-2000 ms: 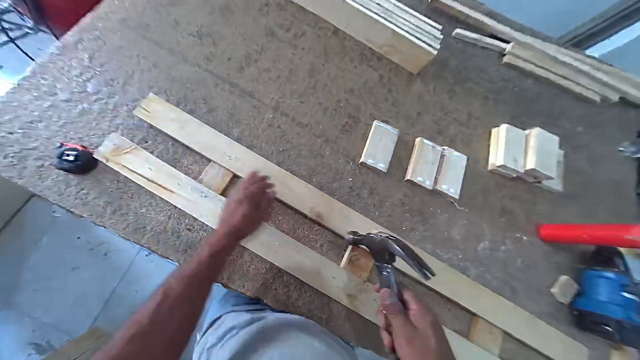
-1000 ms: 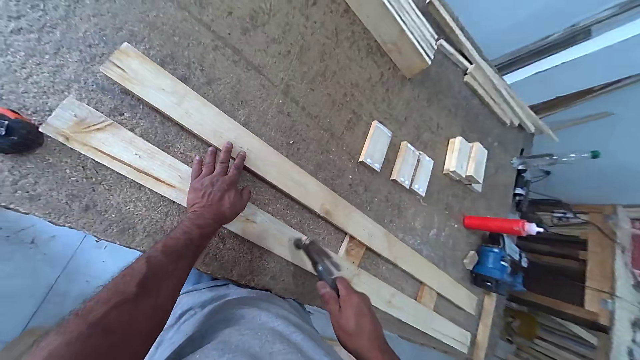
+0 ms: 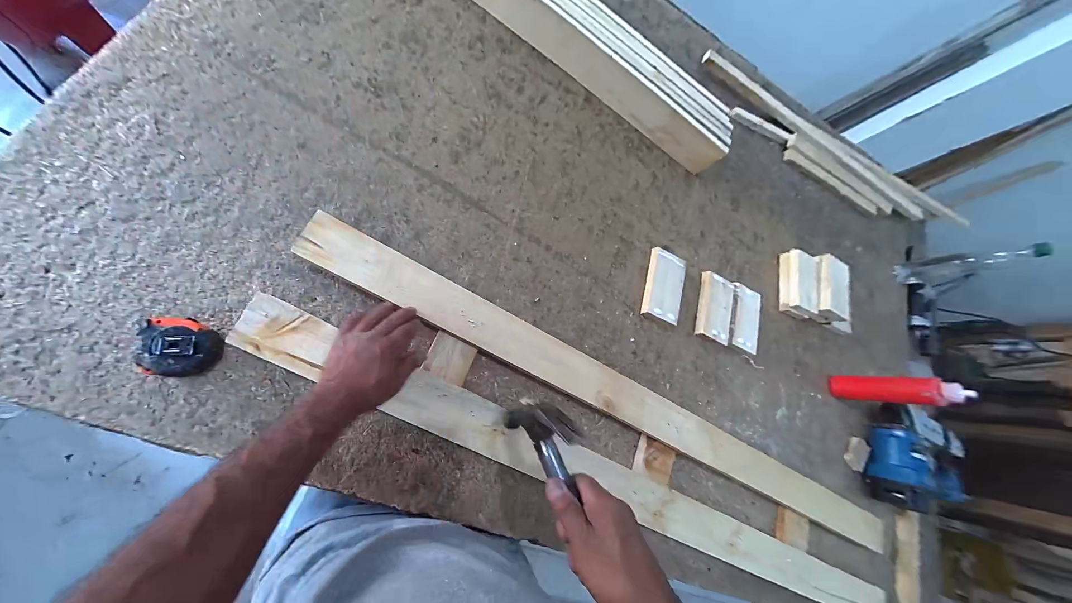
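My right hand (image 3: 607,536) grips a claw hammer (image 3: 544,444), its head over the nearer of two long wooden boards (image 3: 469,414). My left hand (image 3: 373,352) lies on that nearer board toward its left end, fingertips reaching the gap beside the farther board (image 3: 586,381); whether it grips the board cannot be told. Short wooden crosspieces bridge the two boards: one (image 3: 450,358) just right of my left hand, another (image 3: 654,460) right of the hammer, a third (image 3: 792,528) near the right end.
A tape measure (image 3: 177,346) lies left of the boards. Beyond them are small wood blocks (image 3: 664,286), a stack of boards (image 3: 620,92) and loose strips (image 3: 837,159). A red bottle (image 3: 888,389) and a blue power tool (image 3: 904,461) are at the right, by the workbench edge (image 3: 167,427).
Since one second ago, my left hand has shifted along the nearer board toward its left end. The hammer stays in my right hand. The view has swung noticeably.
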